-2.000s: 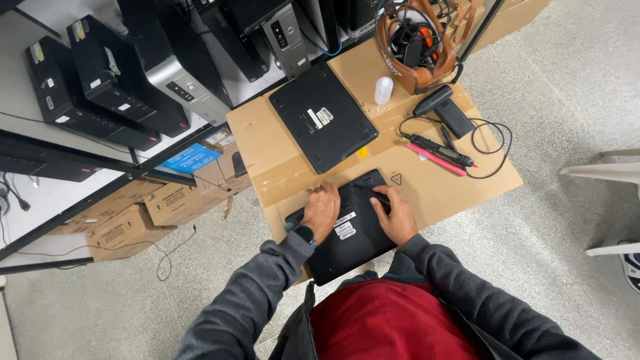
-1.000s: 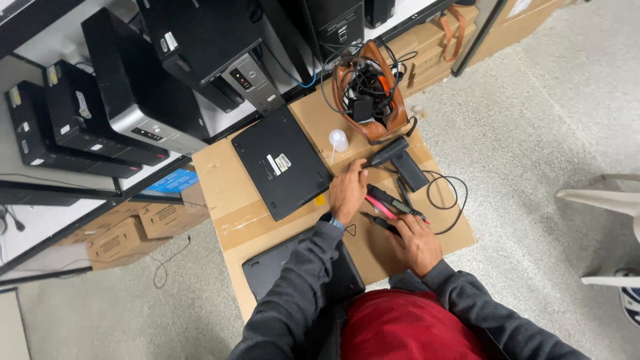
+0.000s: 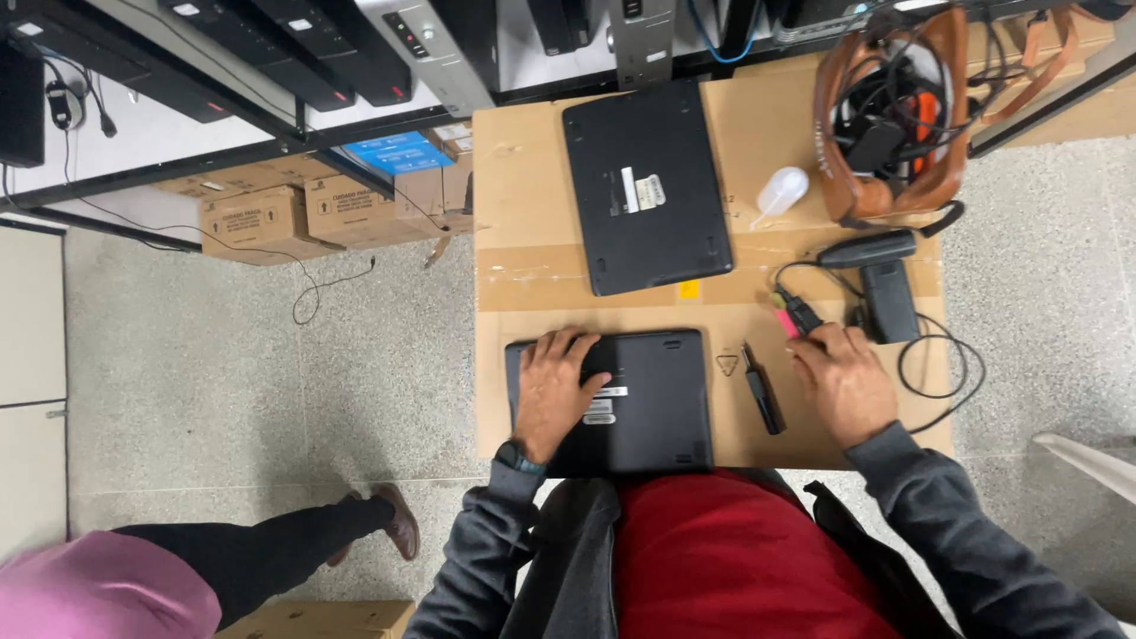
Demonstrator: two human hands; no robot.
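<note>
My left hand (image 3: 557,390) rests with spread fingers on the underside of a closed black laptop (image 3: 657,382) at the cardboard surface's front edge. My right hand (image 3: 843,382) is at the right, its fingertips at a pink and black tool (image 3: 786,321); whether they grip it I cannot tell. Between the hands lies a small black screwdriver-like tool (image 3: 763,390). A second black laptop (image 3: 648,231), bottom up, lies farther back. Beside it is a translucent plastic bottle (image 3: 783,190). A black corded device (image 3: 889,302) lies right of the pink tool.
A brown leather bag (image 3: 954,160) full of cables stands at the back right. Computer towers (image 3: 430,53) fill the shelf behind, above cardboard boxes (image 3: 257,222). Another person (image 3: 106,586) is at the lower left. A white chair leg (image 3: 1087,463) shows at the right.
My left hand has moved from beside the tools at the right onto the near laptop. The small black tool now lies apart on the cardboard. Another person has come into view.
</note>
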